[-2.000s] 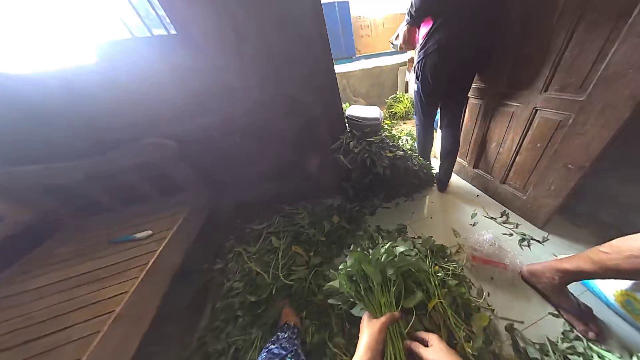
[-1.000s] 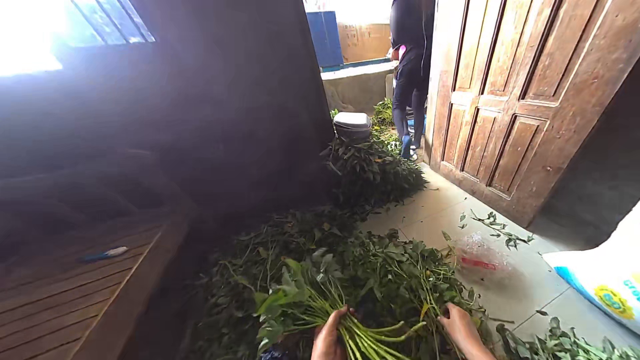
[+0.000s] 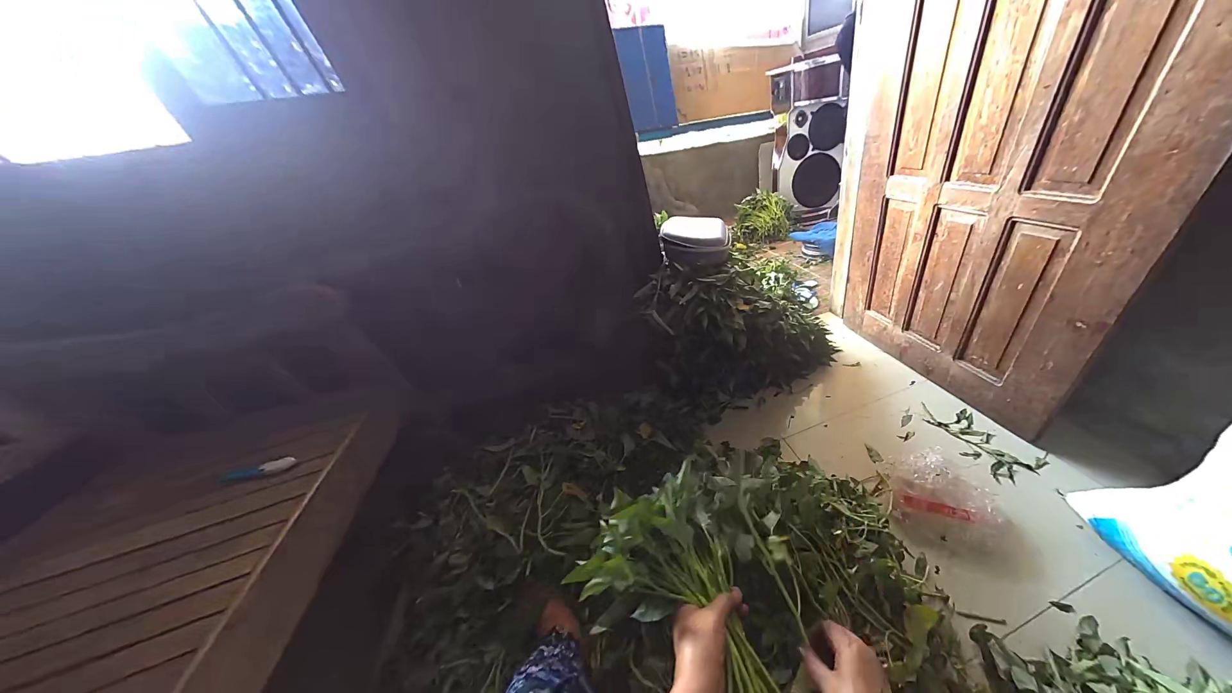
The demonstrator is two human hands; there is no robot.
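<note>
My left hand [image 3: 703,640] is closed around the stems of a bunch of leafy greens [image 3: 674,549], its leaves fanned out up and to the left. Just to the right, my right hand [image 3: 843,659] pinches a single long leafy stem [image 3: 791,587] near the bunch. Beneath and around both hands spreads a loose heap of cut leafy vines [image 3: 837,520], darker toward the left. The lower ends of the held stems run out of view at the bottom edge.
A slatted wooden bench [image 3: 144,568] with a blue and white tool on it stands left. Beyond lie a second heap of greens [image 3: 741,327], a lidded container [image 3: 695,236] and an open wooden door [image 3: 1020,212]. A plastic bag [image 3: 943,505] and a white sack [image 3: 1174,539] are right.
The person seen in the doorway has gone almost out of view. The bunch in my left hand is more upright than a second ago, and my right hand has come nearer to it.
</note>
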